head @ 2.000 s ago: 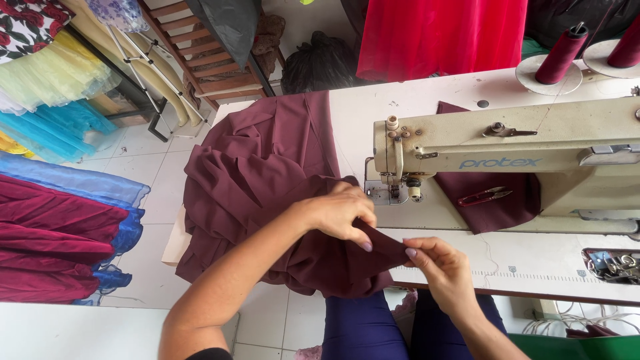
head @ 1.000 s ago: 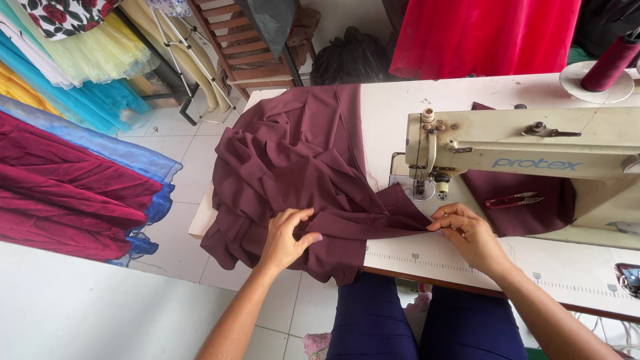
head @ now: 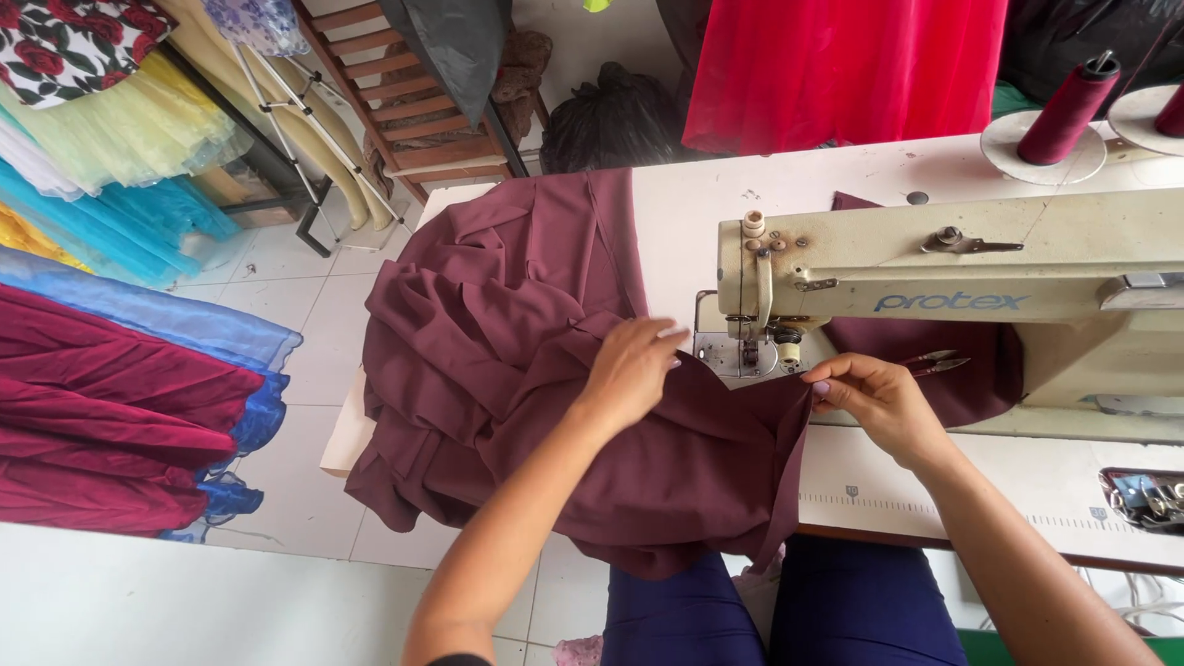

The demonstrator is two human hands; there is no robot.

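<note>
A large maroon fabric piece lies bunched over the left end of the sewing table and hangs past its front edge. My right hand pinches a corner of it between thumb and fingers, just below the needle area of the Protex sewing machine. My left hand rests on or just over the fabric left of the presser foot, its fingertips blurred; whether it grips cloth I cannot tell. Under the machine's arm, thread snips lie on a smaller maroon fabric piece.
A maroon thread cone stands at the table's back right. A recess with small metal parts is at the right front. Behind the table are a red garment, a black plastic bag and a wooden slatted chair.
My left hand has moved from the fabric's lower middle up toward the presser foot. The fabric's front part now hangs lower over my lap. My right hand still pinches the cloth.
</note>
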